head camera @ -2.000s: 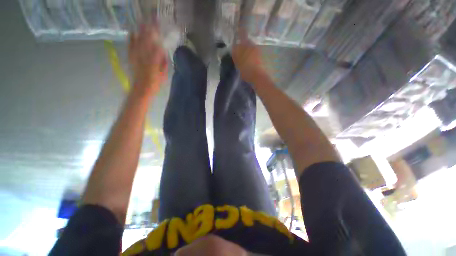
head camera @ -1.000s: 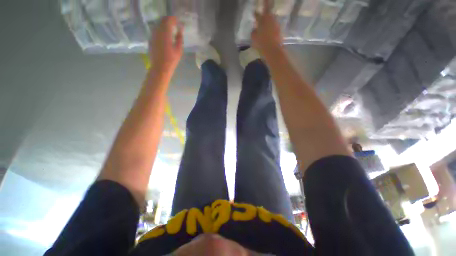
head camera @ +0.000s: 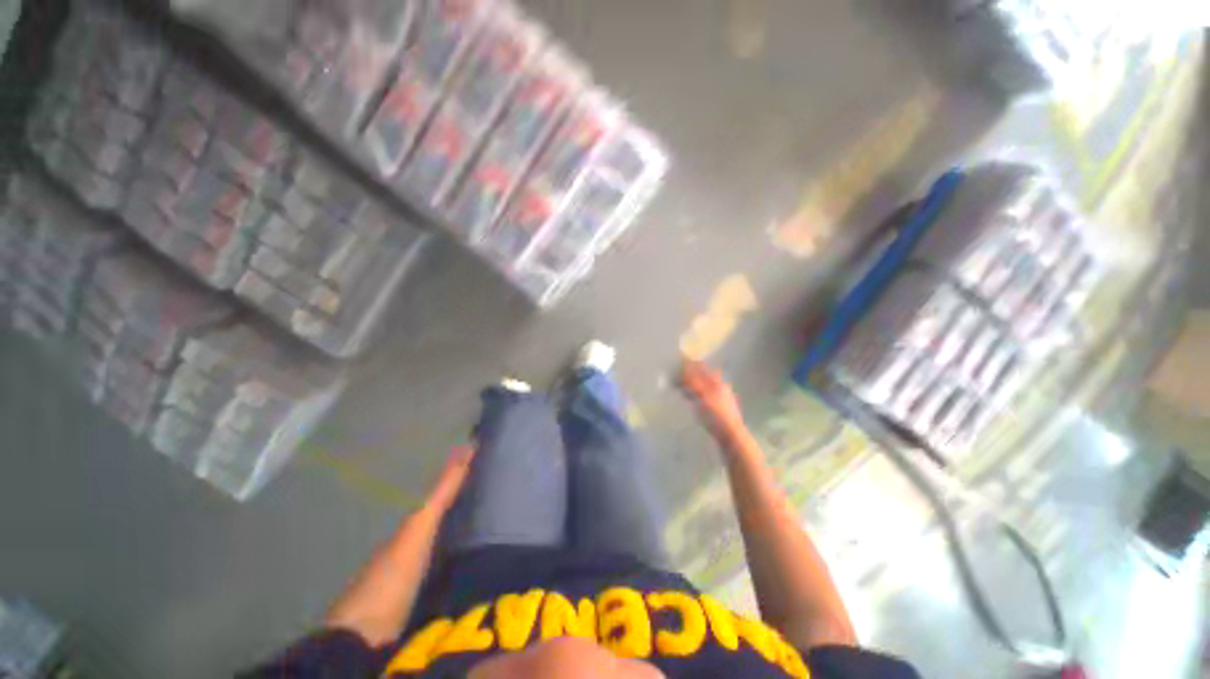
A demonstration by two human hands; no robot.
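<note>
Stacks of clear trays with grey and red packaged products point(head camera: 511, 146) stand on the floor at the upper left, in several rows. More tray stacks sit on the blue trolley deck point(head camera: 882, 272) at the right. My right hand point(head camera: 710, 395) hangs between my legs and the trolley, blurred, empty and loosely open. My left hand point(head camera: 458, 467) is beside my left thigh, small and blurred; its fingers cannot be made out. Neither hand touches a tray.
The trolley's curved handle point(head camera: 949, 531) extends toward the lower right. The grey floor has yellow lines point(head camera: 356, 475) and worn tan patches point(head camera: 721, 314). A brown carton point(head camera: 1181, 369) is at the right edge. Bright, shiny stacks point(head camera: 1108, 40) show at the top right.
My hands were forward at the near edge of tray stacks; now they hang lower beside my legs, away from them. The view has turned, and the loaded trolley now shows at right.
</note>
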